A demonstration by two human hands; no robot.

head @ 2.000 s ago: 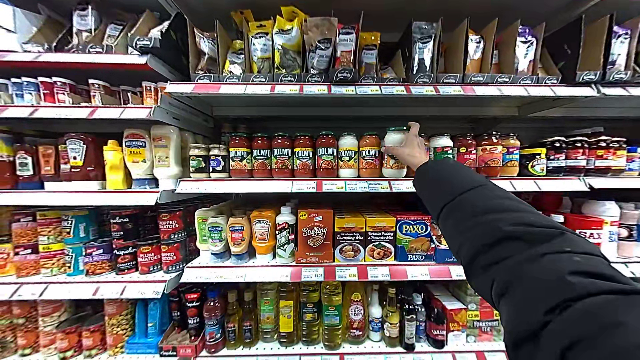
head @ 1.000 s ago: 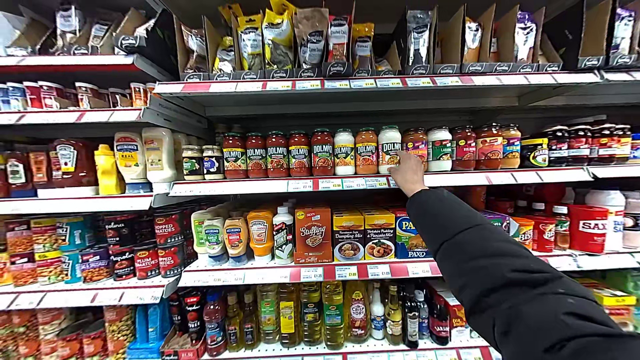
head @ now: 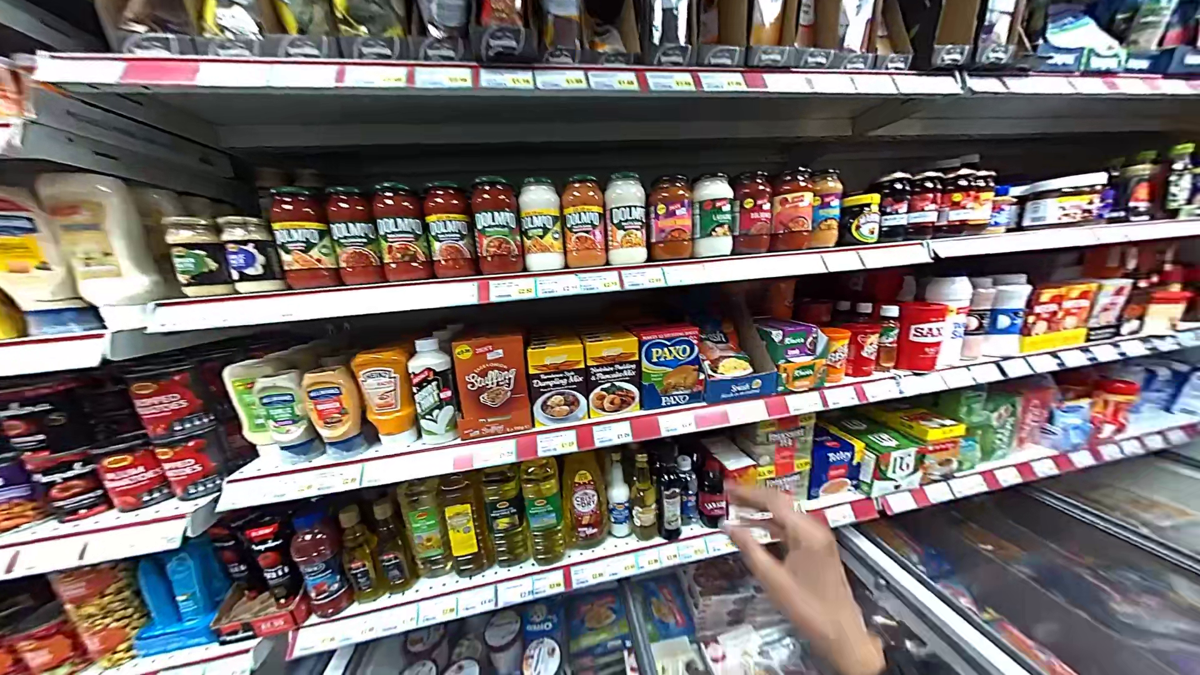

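My right hand (head: pixel 806 581) is low at the right of centre, blurred, with fingers apart and nothing in it. It is in front of the lower shelf, nearest to the dark sauce bottles (head: pixel 670 497) and some small boxes. Above, a row of Dolmio pasta sauce jars (head: pixel 494 225) stands on the upper shelf, with a white-filled Dolmio jar (head: pixel 625 220) in line among the others. To its right are a jar with a purple label (head: pixel 671 217) and a white jar with a green label (head: pixel 712 216). My left hand is out of view.
Squeezy sauce bottles (head: pixel 384 394), a Paxo box (head: pixel 670 364) and a red Saxa salt tub (head: pixel 922 336) stand on the middle shelf. Oil bottles (head: pixel 542 511) line the lower one. A chest freezer (head: pixel 1078 553) with a metal-framed edge is at the lower right.
My right hand has left the white-filled jar on the upper shelf and moved down, its fingers now apart. The view has turned to the right.
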